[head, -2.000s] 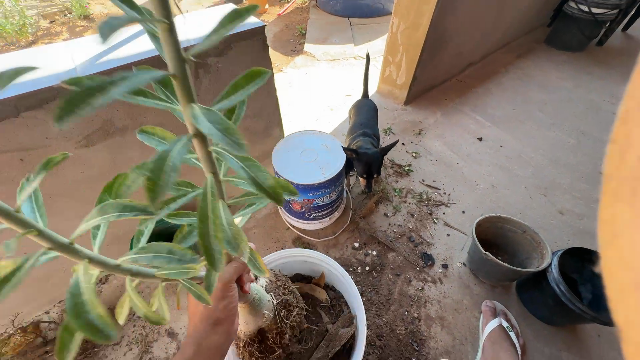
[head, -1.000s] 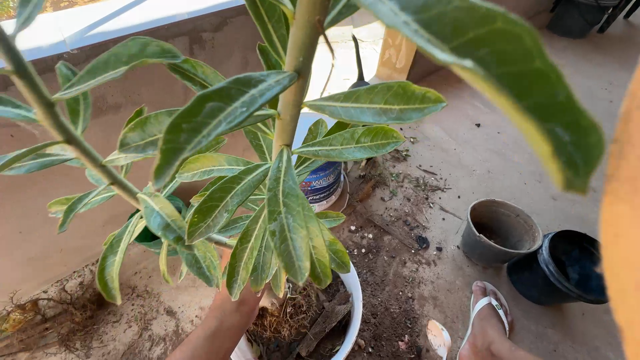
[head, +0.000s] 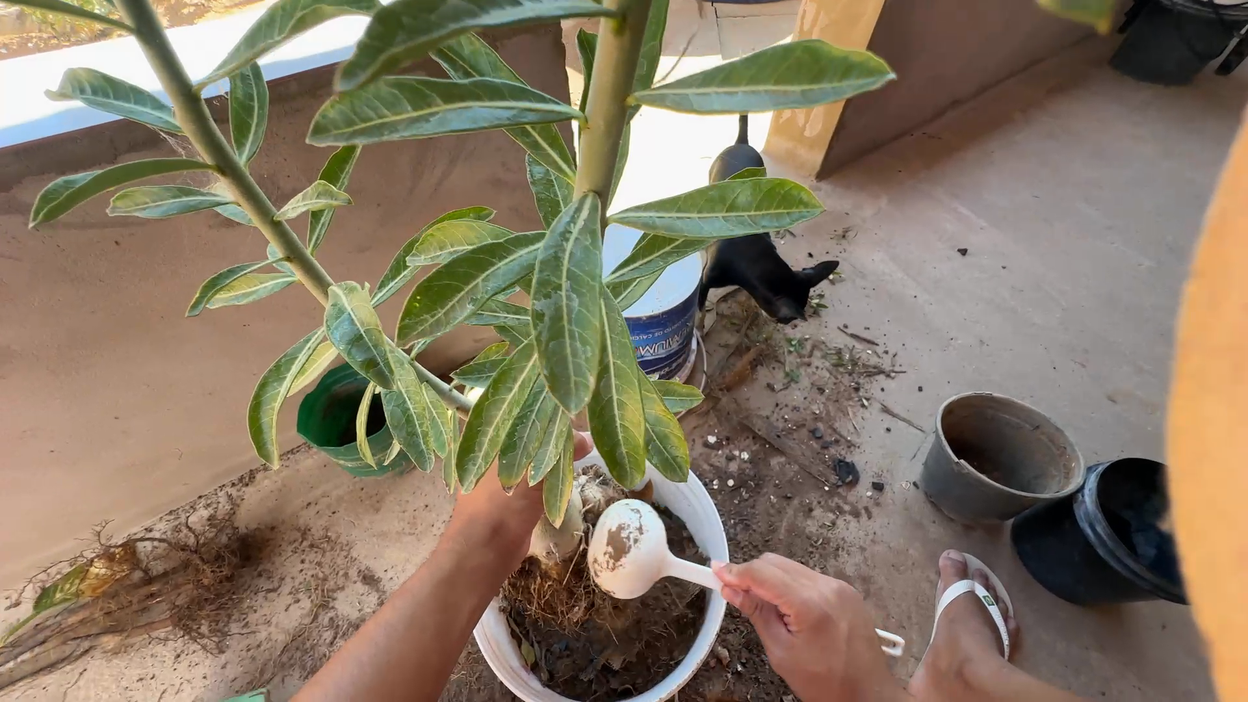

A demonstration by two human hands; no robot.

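Observation:
My left hand (head: 507, 497) reaches behind the leaves and is closed around the thick pale stem base (head: 558, 534) of a leafy potted plant (head: 570, 302); its fingers are mostly hidden. Matted roots (head: 575, 595) hang below the base, inside a white plastic bucket (head: 717, 531) with dark soil and dry leaves. In my right hand (head: 809, 619) is the handle of a white plastic scoop (head: 629, 548), its soil-stained round bowl turned up over the bucket, beside the roots.
A dog (head: 756, 253) stands by a blue and white paint bucket (head: 663, 336). Right are a grey pot (head: 1004, 458), a black bucket (head: 1102, 536) and my sandalled foot (head: 975, 604). Left are a green pot (head: 341, 419) and uprooted roots (head: 146, 585) by the wall (head: 146, 341).
My right hand has come into view with the white scoop, now over the bucket. The plant's branches stand more upright across the view. The dog's head has turned to the right.

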